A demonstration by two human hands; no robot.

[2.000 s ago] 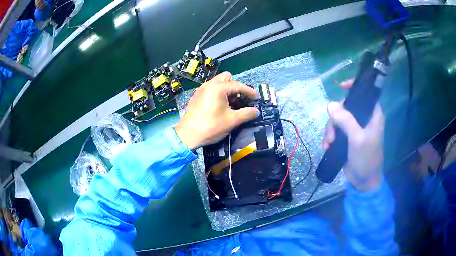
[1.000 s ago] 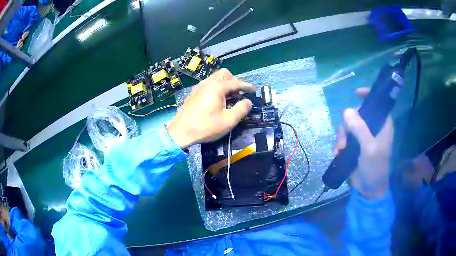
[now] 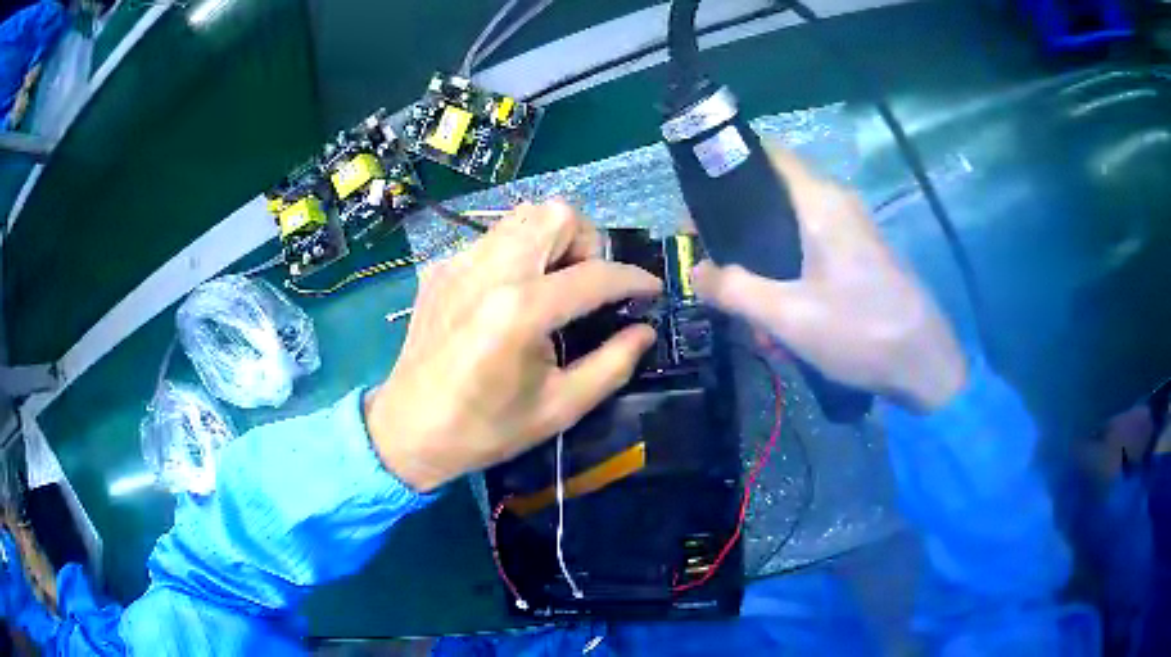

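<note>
The black device housing (image 3: 616, 501) lies in front of me, with an orange strip (image 3: 584, 480) and thin red and white wires. My left hand (image 3: 507, 340) is at its upper part, thumb and fingertips on the dark board area (image 3: 661, 340); whether they pinch something small is hidden. My right hand (image 3: 854, 289), bare and blurred, holds the thick black electric screwdriver (image 3: 751, 212) over the housing's upper right edge. The screwdriver's cord end points up and its other end points down to the right. Its bit cannot be seen.
Power supply boards (image 3: 452, 128) with yellow blocks sit in a row on the pale rail (image 3: 604, 80). Two clear bagged bundles (image 3: 244, 336) lie at left. Bubble wrap (image 3: 822, 507) lies under the housing. A blue tray (image 3: 1079, 23) is at the top right.
My right hand has brought the screwdriver left, from the right side to over the housing. The housing appears lower and nearer in view. My left hand stays at its upper part.
</note>
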